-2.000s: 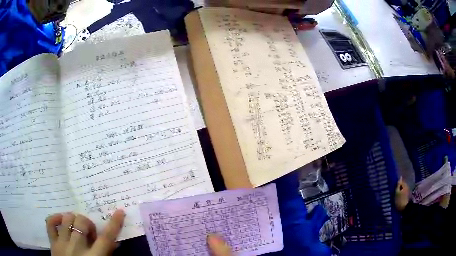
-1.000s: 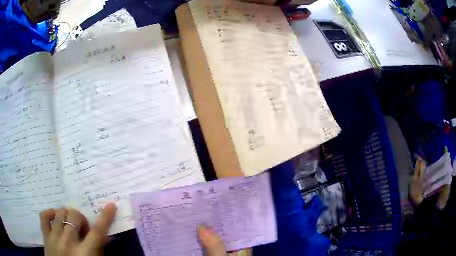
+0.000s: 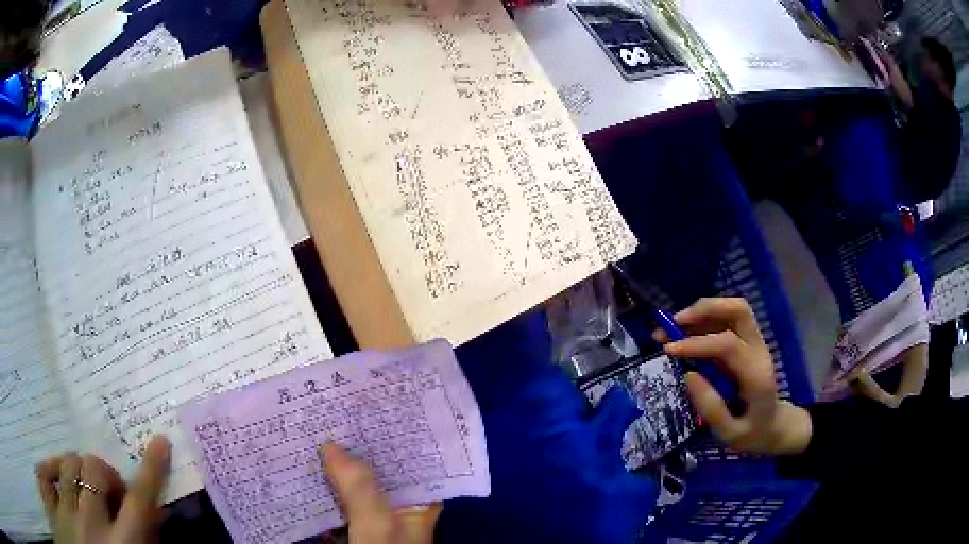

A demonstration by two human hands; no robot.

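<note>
My left hand, with a ring, lies on the lower edge of an open lined notebook with handwritten lists. My right hand holds a lilac-pink delivery note from below, thumb on its printed table. The note overlaps the notebook's lower right corner. A thick record book, with a brown kraft strip and dense handwritten columns, lies to the right. Another person's hand holds a dark pen near the record book's lower right corner. Both my hands are partly cut off by the bottom edge.
A black number tag with a white 8 lies on the white table at the top right. A blue crate with bags stands at the right. Blue fabric is below the record book. Another person's hands hold pink paper at far right.
The view has shifted right, so the papers sit further left. Another person's hand with a pen has come in from the right. My hands keep their places on the notebook and the pink note.
</note>
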